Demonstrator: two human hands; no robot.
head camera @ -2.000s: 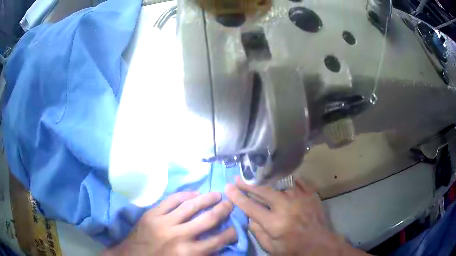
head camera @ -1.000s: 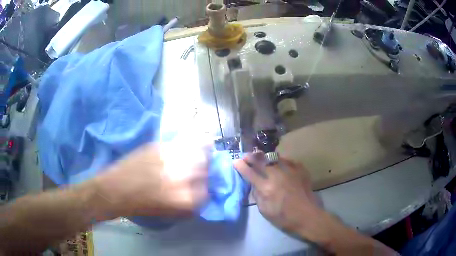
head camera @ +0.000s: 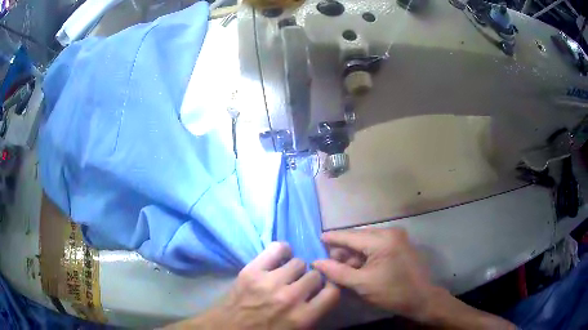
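Observation:
The light blue garment lies in a soft heap left of the sewing machine head. A narrow folded edge runs from the presser foot area toward me. My left hand is closed on the cloth, in front of the machine. My right hand pinches the right side of the folded edge between thumb and index finger, beside my left fingertips. The needle tip cannot be made out.
The tension knob sits on the head's face, with a ridged metal knob below it. Printed packing tape is on the table's left. The white table shows at the front. Bright lamp light covers the area left of the needle.
My left hand has moved from over the cloth left of the foot down to the folded edge. My right hand has moved toward me, away from the foot. The edge now stretches straight.

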